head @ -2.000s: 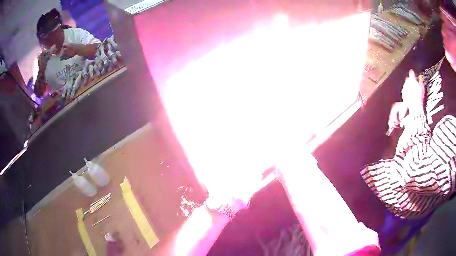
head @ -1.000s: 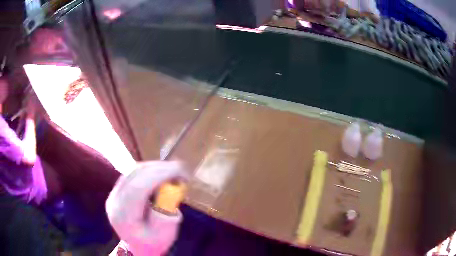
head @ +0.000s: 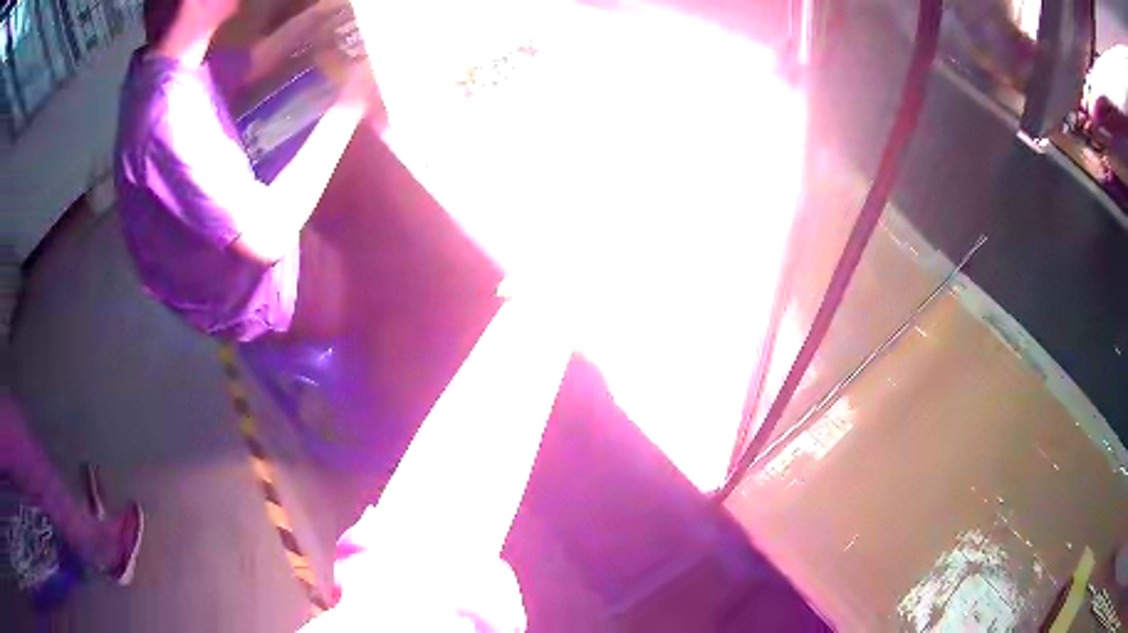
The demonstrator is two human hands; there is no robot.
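My left arm point(head: 482, 458) reaches up from the bottom into a glaring white work area point(head: 631, 210). The arm is overexposed, and my left hand is lost in the glare, so its fingers and anything held cannot be made out. Small speckled marks show near the top of the glare. My right hand is not in view. The brown cardboard bench point(head: 915, 458) lies at the right, with a shiny patch point(head: 965, 587) and a piece of yellow tape point(head: 1071, 596) at its lower edge.
A dark upright edge point(head: 854, 260) separates the glare from the cardboard bench. A thin rod point(head: 881, 349) slants over the bench. A dark belt-like strip point(head: 1014, 223) runs behind it. At the left are a person point(head: 204, 186), another person's foot point(head: 124, 542) and striped floor tape point(head: 262, 464).
The view has swung left. The glaring area now fills the centre, and the bottles and sticks have left the picture. The gloved left hand, visible before, is now washed out.
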